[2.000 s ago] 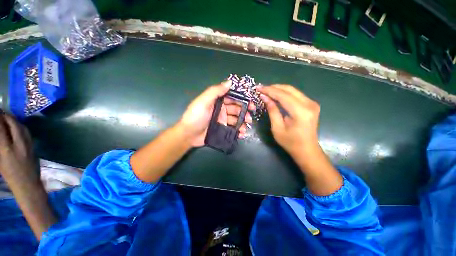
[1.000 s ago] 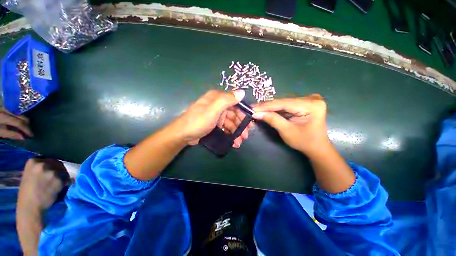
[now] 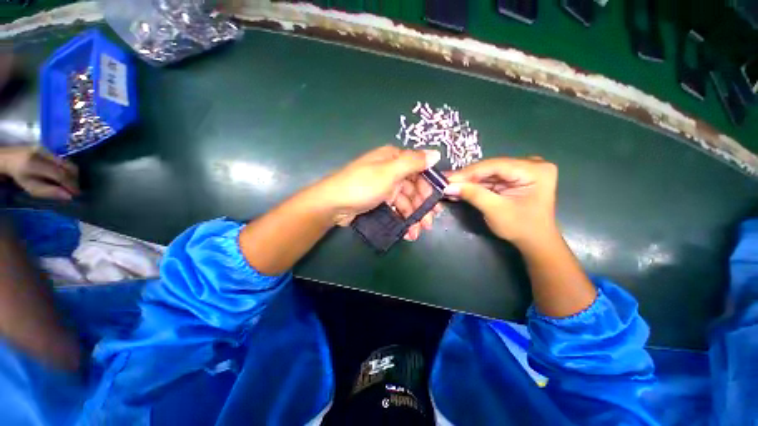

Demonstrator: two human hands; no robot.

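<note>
My left hand (image 3: pixel 386 185) is shut on a black phone housing (image 3: pixel 384 229). The housing is tilted, with its window end up and to the right, and my left fingers show through and beside the window. My right hand (image 3: pixel 507 195) has its thumb and forefinger pinched at the housing's upper right end. Whether a metal insert is between these fingertips is too small to tell. A loose pile of metal inserts (image 3: pixel 440 131) lies on the bench just beyond my hands.
A blue parts bin (image 3: pixel 51 104) with inserts and a clear parts bag (image 3: pixel 170 33) are at the upper left. A pale chipped edge rail (image 3: pixel 499 66) crosses the back, with dark housings (image 3: pixel 517 10) beyond. Another person's hand (image 3: pixel 40 172) is at the left, a blue sleeve at the right.
My right fingers have moved from the insert pile to the housing's end. The housing is tilted further right and away from the pile. The housings beyond the rail have shifted; the view has shifted too.
</note>
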